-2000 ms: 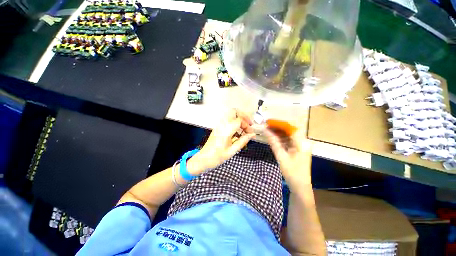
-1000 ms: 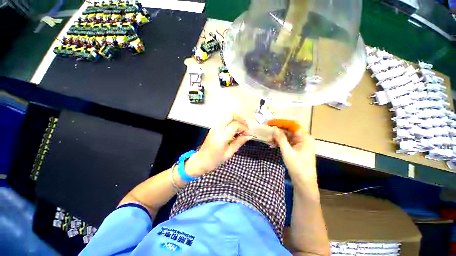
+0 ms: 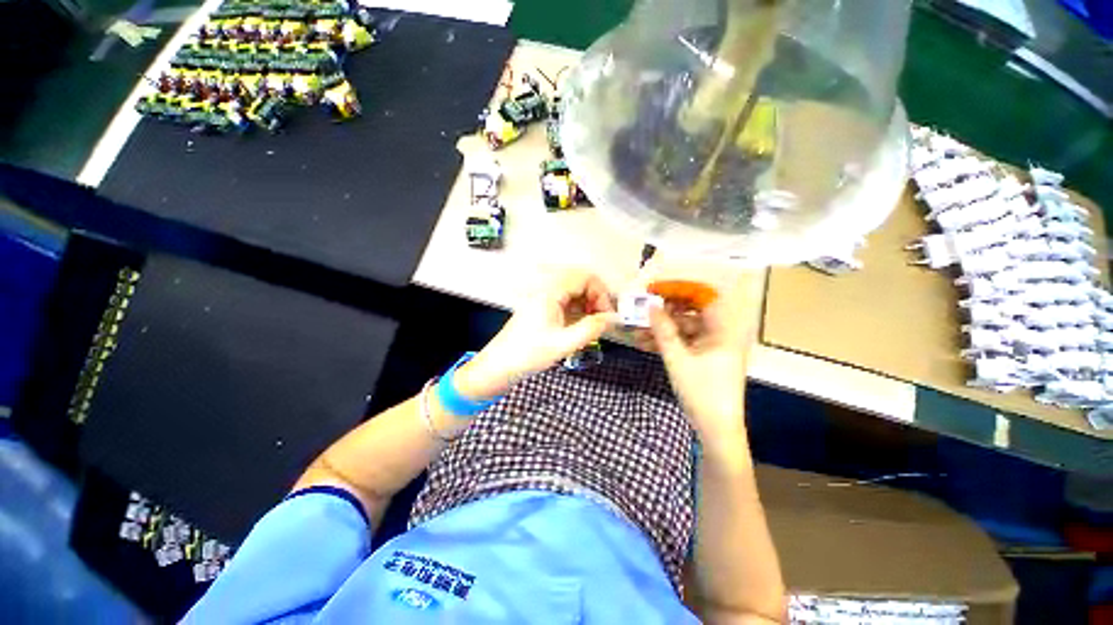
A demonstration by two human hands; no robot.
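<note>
A small white plug housing is between my two hands at the front edge of the tan work board. My left hand pinches its left side. My right hand touches its right side and also holds the orange grip of a soldering iron. A dark tip points up above the housing. A small circuit board part shows just below my left fingers. A board joined to a pale piece lies on the work board, with other circuit boards beside it.
A clear fume hood hangs above the work. Rows of circuit boards lie on a black mat at left. White housings lie on brown cardboard at right. A black tray with a divider sheet is lower left, an open carton lower right.
The white housing now shows clearly between my fingertips, and a board part shows below my left hand. The whole view has shifted slightly.
</note>
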